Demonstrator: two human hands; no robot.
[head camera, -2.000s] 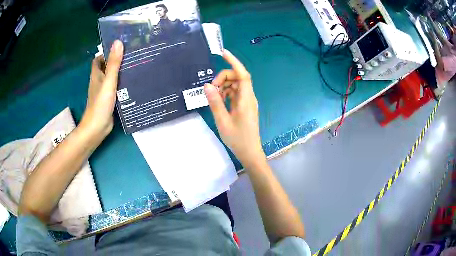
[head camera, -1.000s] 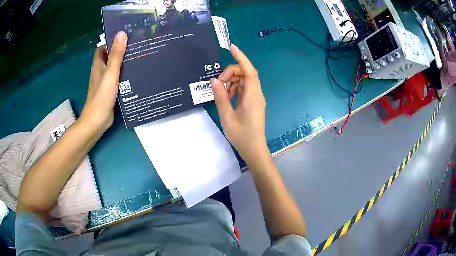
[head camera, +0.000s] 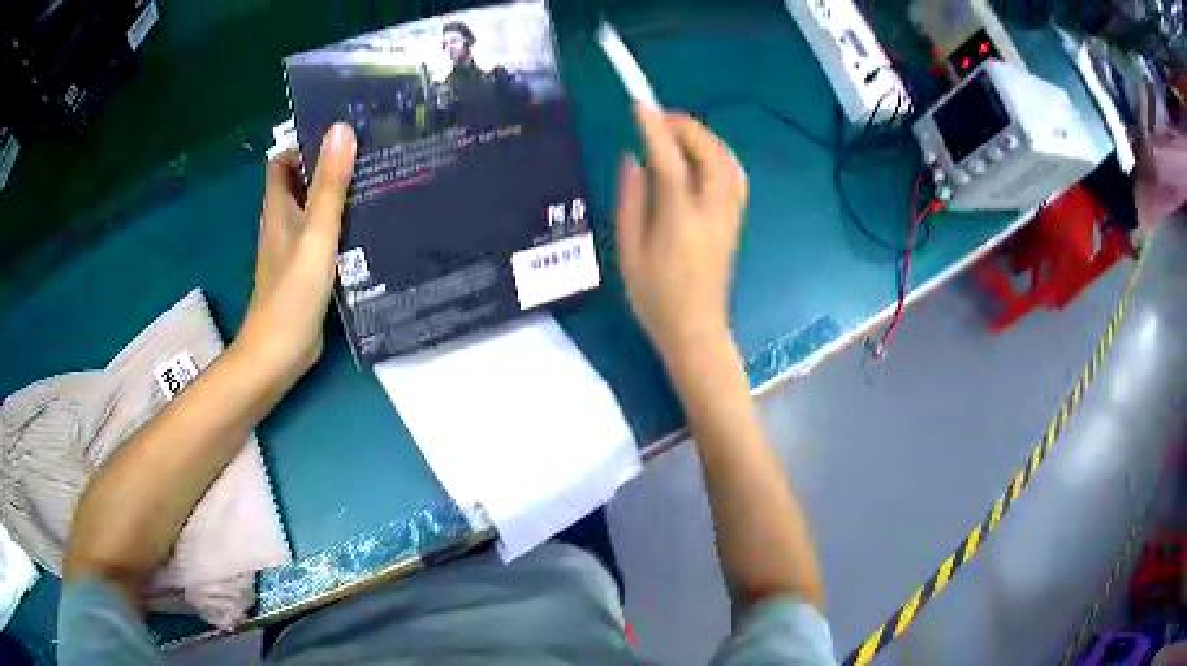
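My left hand (head camera: 302, 247) holds a black retail box (head camera: 449, 195) by its left edge, thumb on the face, with white print and a picture at the top. A white barcode label (head camera: 556, 271) lies on the box's lower right corner. My right hand (head camera: 683, 215), slightly blurred, is right of the box, apart from it. A narrow white label (head camera: 627, 63) sticks up from its fingertip. White label sheets (head camera: 521, 436) lie below the box, reaching over the bench edge. The box hides their far end.
A beige-pink folded cloth (head camera: 195, 455) lies at left. A white-grey instrument (head camera: 1009, 137) and a long white block (head camera: 849, 59) stand at right, with black leads and a red lead (head camera: 901, 293) over the edge. Black boxes (head camera: 91, 52) stand far left.
My right hand has moved off the box's barcode corner to the right, with the white label on its fingertip. The barcode label on the box is now uncovered. The box sits slightly lower in view.
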